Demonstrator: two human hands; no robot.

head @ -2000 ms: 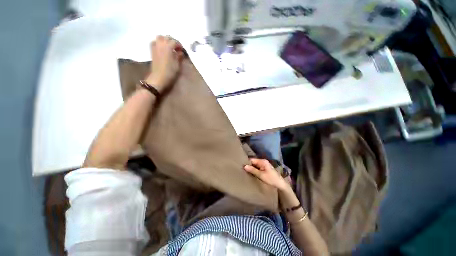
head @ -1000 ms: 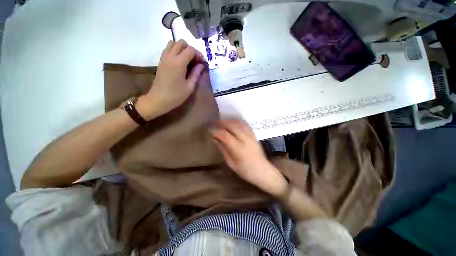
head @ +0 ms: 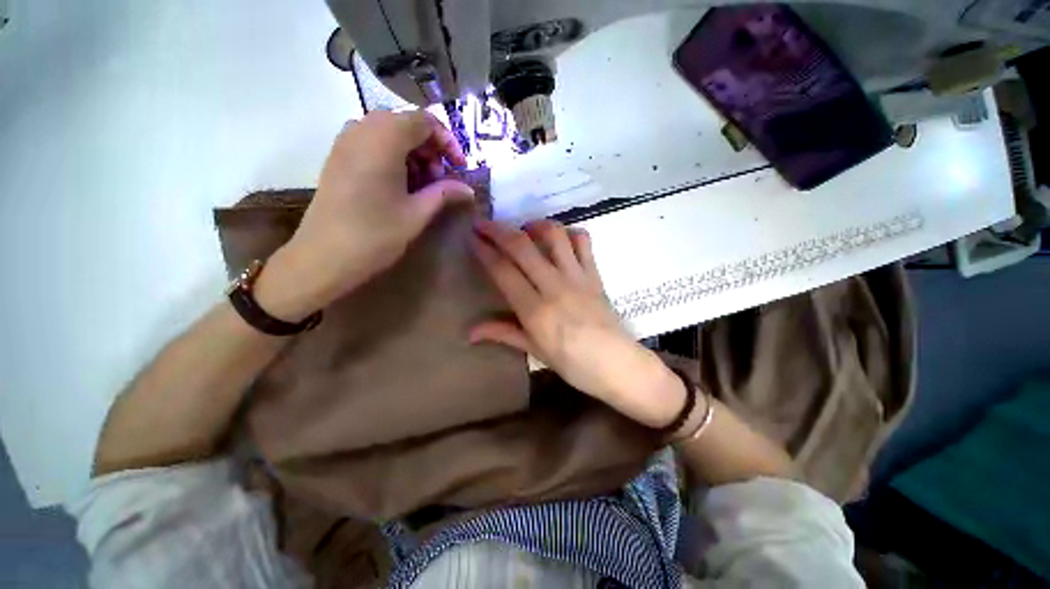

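Note:
The brown garment (head: 380, 357) lies on the table's front part and spills over my lap. My left hand (head: 386, 190) pinches its upper corner between thumb and fingers, just in front of the presser foot and needle (head: 457, 129). My right hand (head: 558, 299) lies with spread fingers on the garment's right edge, fingertips close to the foot. The cloth edge (head: 478, 190) reaches to the foot under bright violet-white light; whether it is under the foot I cannot tell. The sewing machine head (head: 415, 40) stands above it.
A smartphone (head: 783, 92) with a purple screen lies on the machine bed. A printed ruler (head: 771, 262) runs along the table's front edge (head: 829, 272). A second brown bundle (head: 806, 380) hangs below the table at right. A white basket (head: 999, 247) is at far right.
My left hand has brought the cloth's corner to the foot. My right hand has moved from the cloth's lower end up beside the needle area. The view has moved closer to the machine.

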